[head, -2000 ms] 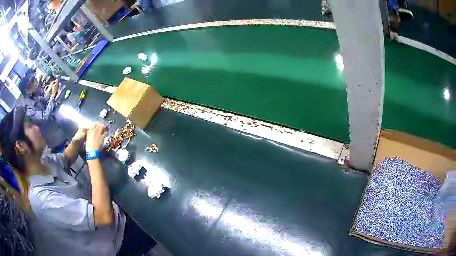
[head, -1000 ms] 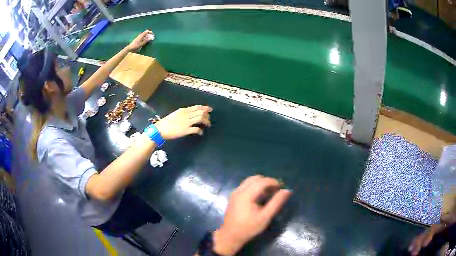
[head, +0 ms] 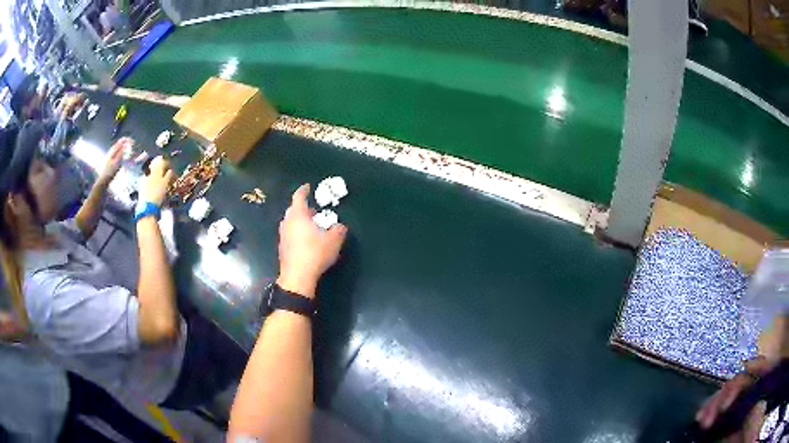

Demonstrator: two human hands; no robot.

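Note:
My left hand [head: 309, 234], with a black watch, reaches over the worktop with thumb and index finger spread. A small white housing [head: 326, 219] lies in the gap between them, partly hidden; no closed grip shows. Another white housing [head: 330, 191] lies just beyond it. My right hand [head: 725, 401] is at the lower right, cut off and dark, its fingers curled on a thick black shape that looks like the electric screwdriver [head: 751, 407]; its tip cannot be made out.
A carton of screws [head: 683, 303] stands at the right with a clear plastic bag [head: 772, 281]. A metal post [head: 651, 121] rises beside the green belt [head: 432, 95]. At the left a neighbouring worker [head: 95, 277] works by copper contacts [head: 197, 176], white housings [head: 219, 231] and a cardboard box [head: 227, 117].
My left hand has moved left and away from me to two white housings now on the worktop. The neighbour's arms have drawn back from the belt and worktop. The view has shifted slightly.

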